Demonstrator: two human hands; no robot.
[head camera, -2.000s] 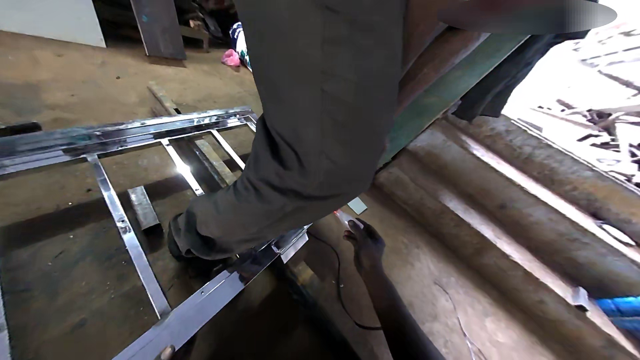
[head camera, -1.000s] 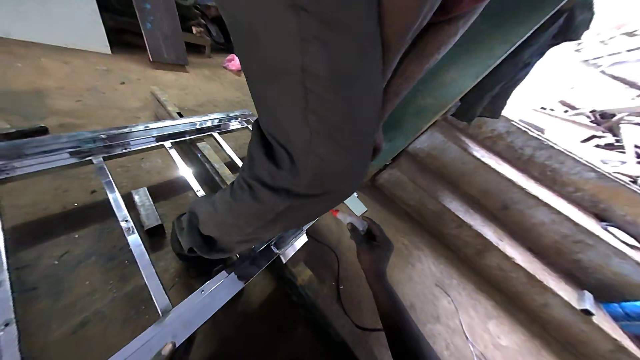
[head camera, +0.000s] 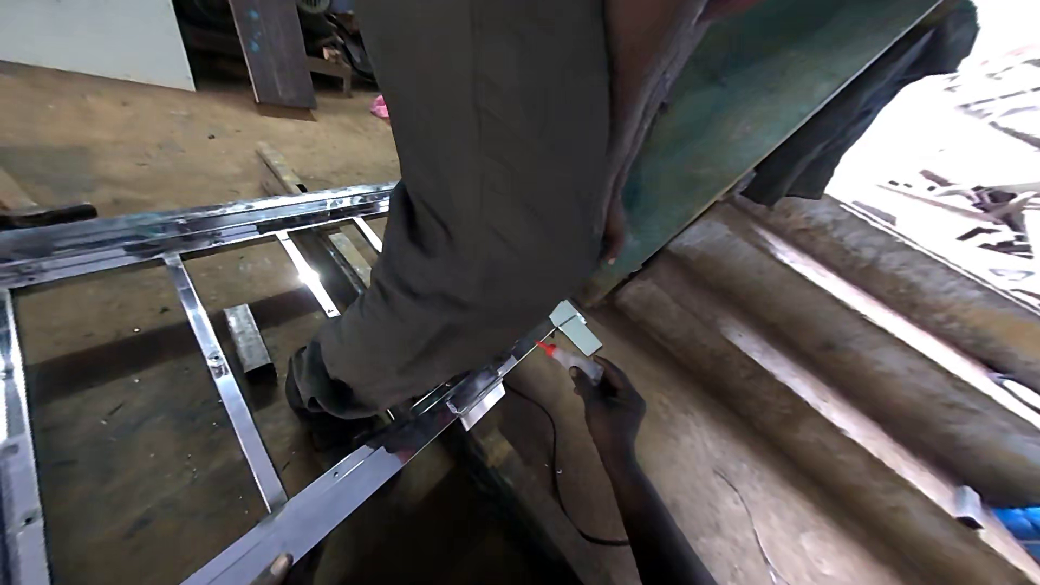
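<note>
My right hand (head camera: 611, 398) holds a small clear squeeze bottle (head camera: 587, 367) with a red nozzle. The nozzle points at the near rail of a shiny metal frame (head camera: 325, 496), close to a pale flat piece (head camera: 577, 327) at the rail's far end. At the bottom edge, a fingertip of my left hand (head camera: 279, 566) shows against the same rail; the rest of that hand is out of view. A bright metal bracket (head camera: 483, 404) sits on the rail. Another person's trousered leg (head camera: 487, 203) stands over the frame and hides part of it.
A short metal tube (head camera: 249, 340) lies on the floor between the frame's bars. A dark cable (head camera: 556, 455) curves over the floor below the rail. Concrete steps (head camera: 812, 325) rise at the right, beside a green panel (head camera: 756, 106). A dark board (head camera: 272, 53) leans at the back.
My right hand has come a little nearer the rail, and the red nozzle and bottle now show more fully. A hand of the other person has come into sight beside the leg.
</note>
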